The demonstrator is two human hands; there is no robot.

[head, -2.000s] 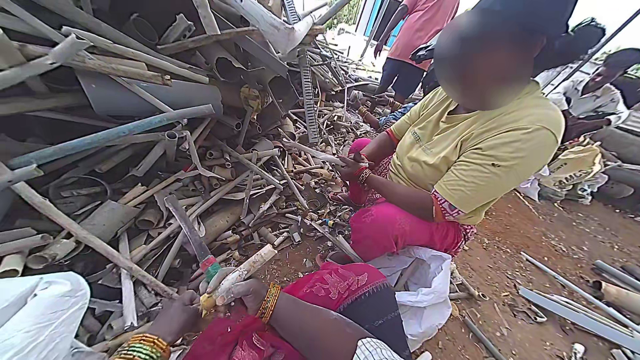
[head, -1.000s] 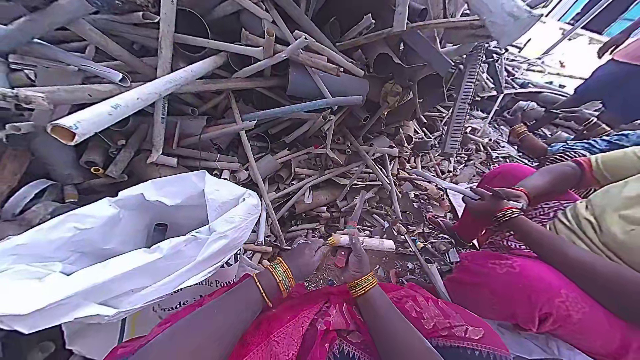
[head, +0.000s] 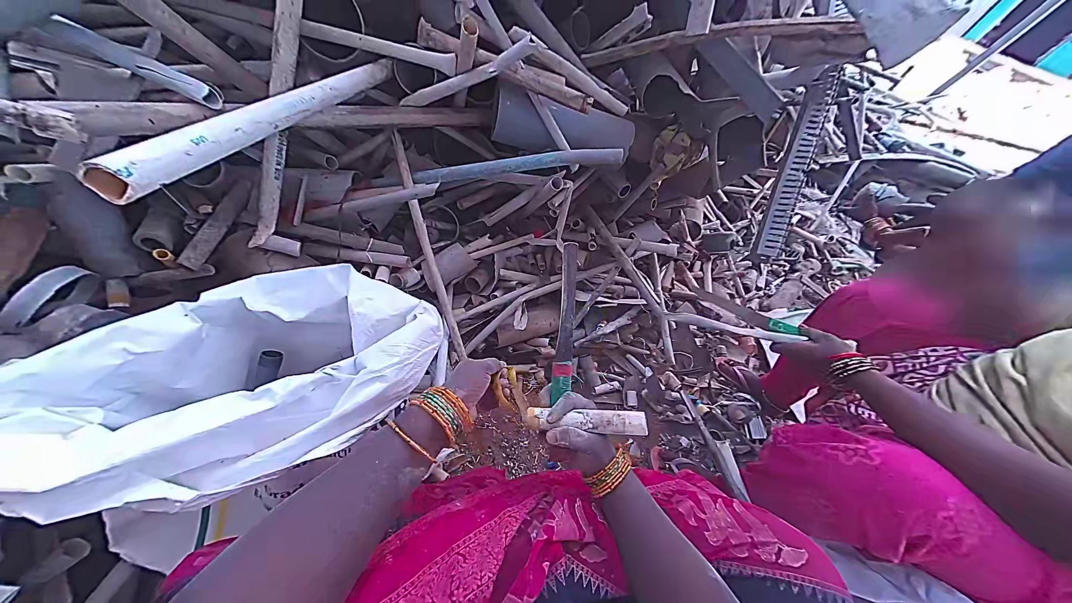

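My right hand [head: 582,440] is closed around a short white plastic pipe piece [head: 615,422] and the red and green wrapped handle of a long dark blade [head: 567,301], which points away from me. To its left, my left hand [head: 477,383] has its fingers closed on a yellowish strip [head: 507,390], which hangs close to the pipe's left end. Whether the strip is joined to the pipe cannot be told. A white woven sack [head: 209,385] gapes at the left beside my left forearm, with a grey pipe piece [head: 268,368] inside it.
A large heap of scrap plastic pipes [head: 377,117] fills the area ahead. Close on my right sits a co-worker, whose hand [head: 812,352] holds a green-handled blade [head: 745,311] and a thin pale pipe. Another person's hand [head: 883,230] shows farther back. Small scraps [head: 511,440] cover the ground before me.
The view has swung left and down since two seconds ago, bringing the sack fully in. The blade in my right hand stands out more plainly, and a yellowish strip shows at my left fingers.
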